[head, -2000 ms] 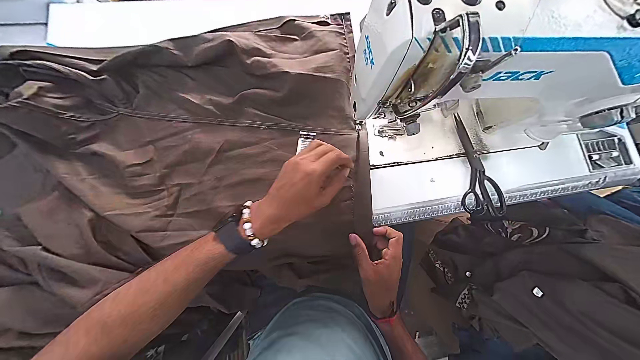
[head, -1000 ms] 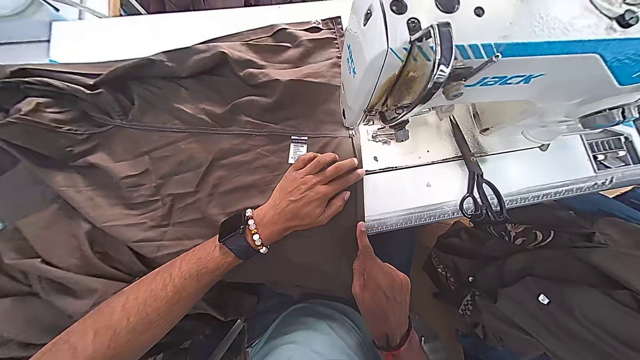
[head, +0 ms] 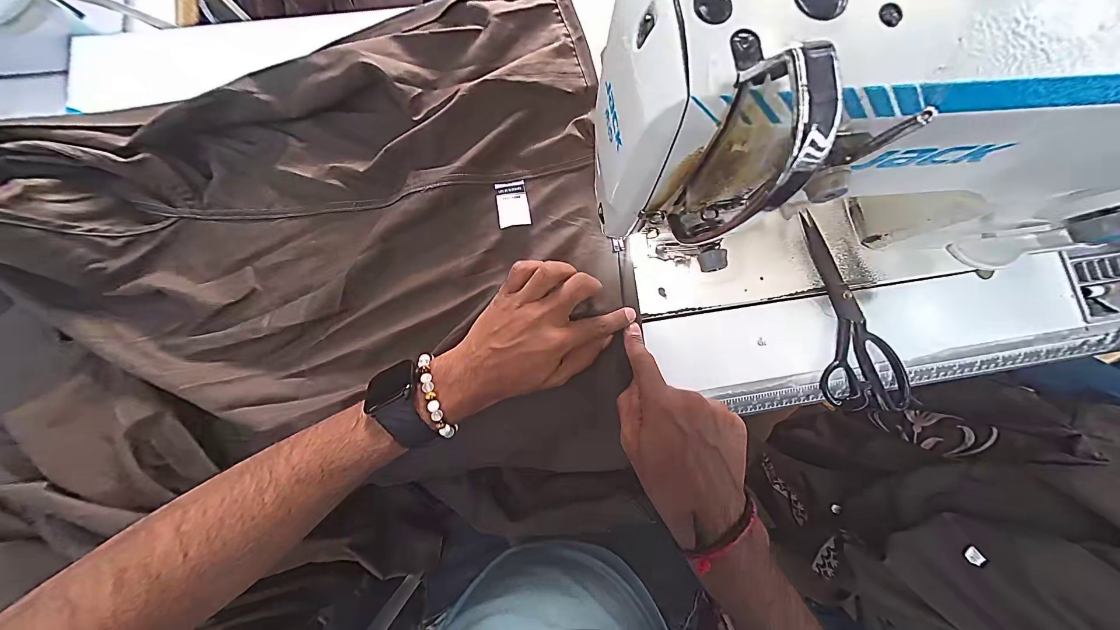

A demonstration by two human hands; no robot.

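Brown fabric (head: 350, 289) bearing a small white label (head: 514, 205) is spread left of the white Jack sewing machine (head: 945, 52). Its right edge passes by the presser foot (head: 618, 246), near the needle area. My left hand (head: 534, 337) lies on the cloth near that edge, fingers partly curled and the index fingertip at the edge. Just below, my right hand (head: 678, 429) points its index finger at the same spot, touching the edge; its other fingers are folded, and whether they grip cloth is hidden. The two index fingertips are nearly together.
Black-handled fabric shears (head: 853, 341) lie on the machine bed (head: 726, 350), handles over its front edge, which carries a measuring scale (head: 962, 357). Dark garments (head: 1006, 490) are heaped at the lower right. A white tabletop (head: 210, 57) shows behind the brown cloth.
The label, partly covered by my left hand two seconds ago, is uncovered. My right hand has moved up along the fabric edge, its index finger now beside my left one.
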